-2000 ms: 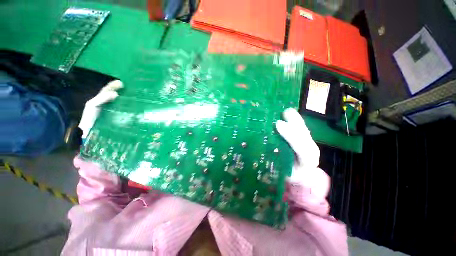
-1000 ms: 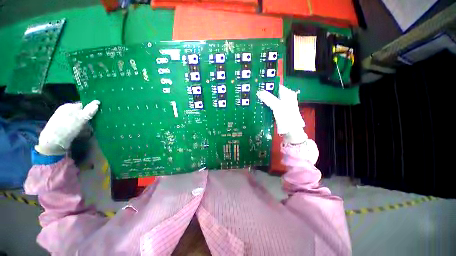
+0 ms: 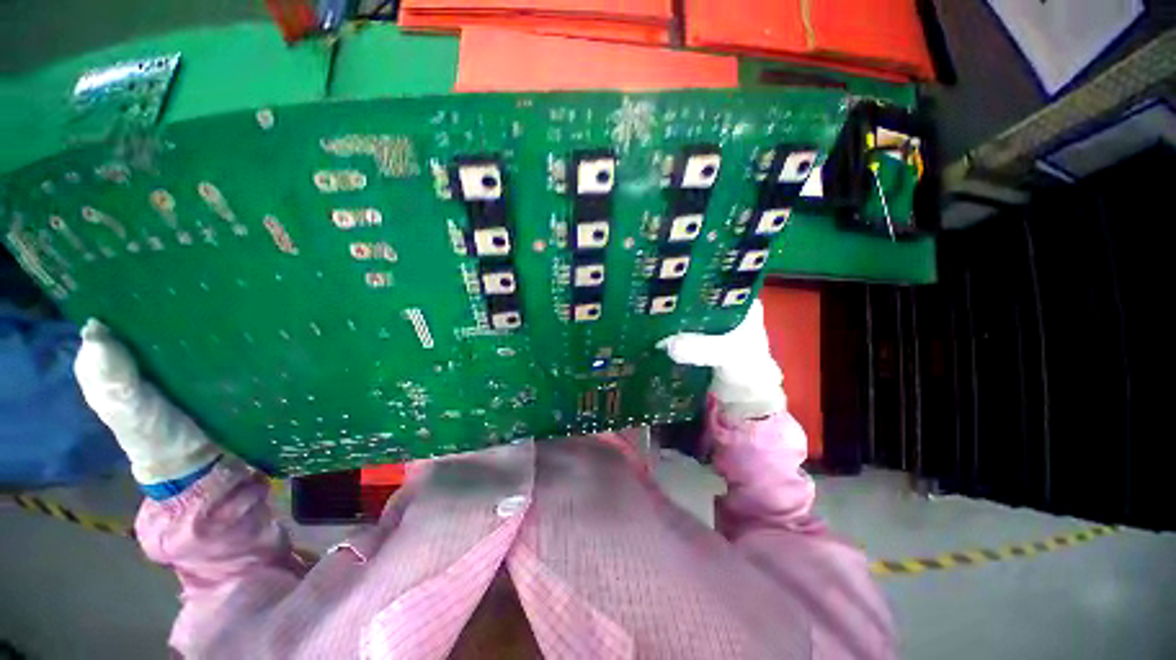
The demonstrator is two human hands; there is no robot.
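A large green printed circuit board [image 3: 297,297] is held up in front of my chest, its far edge raised towards the camera. The face in view has rows of square black parts with white centres [image 3: 593,235] on its right half. My left hand [image 3: 136,402], in a white glove with a blue band at the cuff, grips the board's left edge. My right hand [image 3: 733,365], in a white glove, grips the right edge, with its thumb on the near face. The fingers of both hands are partly hidden behind the board.
Red sheets [image 3: 806,36] lie at the bench's far side. A second circuit board [image 3: 129,90] lies on the green bench [image 3: 387,62] at the far left. A black tray with yellow-green-handled tools [image 3: 890,168] is at the right. Blue cloth [image 3: 52,400] shows at the left.
The board was turned over from its other face, then its far edge rose closer to the camera. It now covers most of the tray with the pale card. Both hands still hold it.
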